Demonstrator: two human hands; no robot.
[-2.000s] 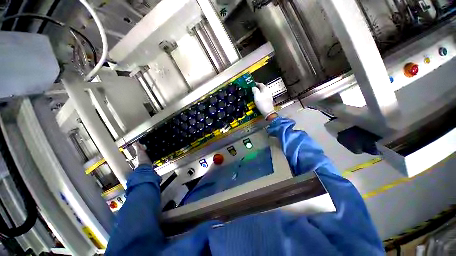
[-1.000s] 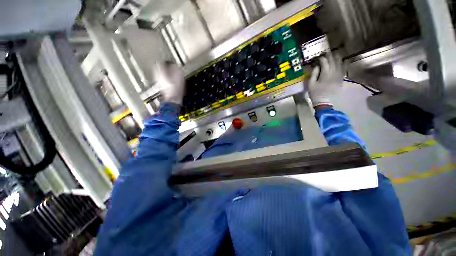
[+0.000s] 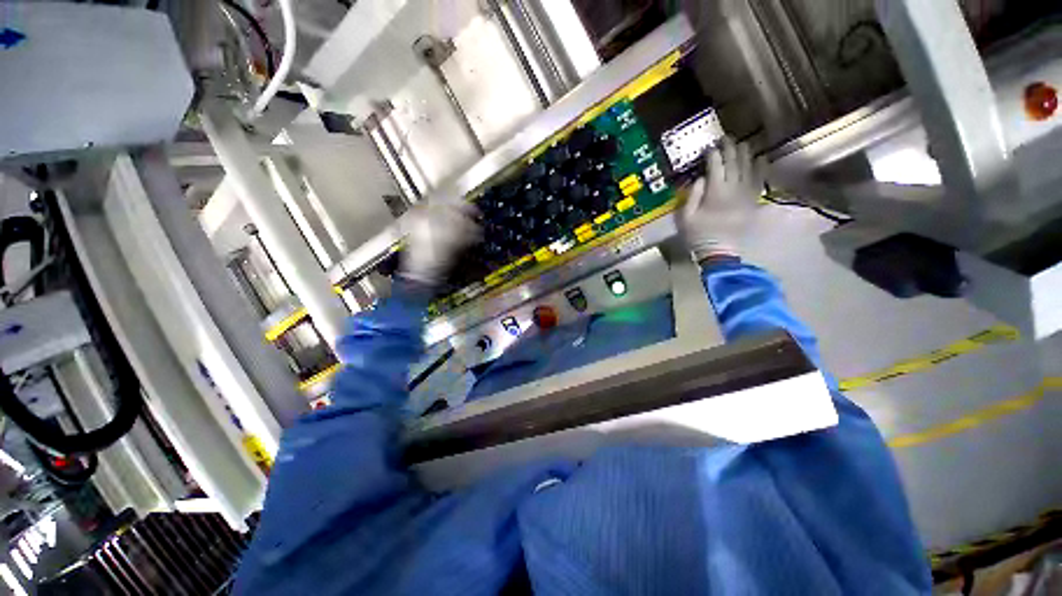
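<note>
The long circuit board (image 3: 553, 200), densely covered with black capacitors and with yellow parts along its near edge, lies slanted in the press machine's yellow-edged rail slot. Its bare green end is at the right. My left hand (image 3: 440, 239), white-gloved and blurred, is over the left part of the board and hides it; its grip cannot be told. My right hand (image 3: 722, 207), white-gloved with fingers apart, is just past the board's right end, by a white dotted plate (image 3: 692, 140). It holds nothing visible.
A front panel with a red button (image 3: 544, 316) and a lit green button (image 3: 615, 282) is nearer me. A white-fronted ledge (image 3: 652, 421) crosses before my body. White frame posts stand left and right. A black object (image 3: 911, 265) is at the right; grey floor has yellow tape.
My left hand has moved from the board's left end inward over it. My right hand has let go of the right end, uncovering it, and moved right. The head view has shifted.
</note>
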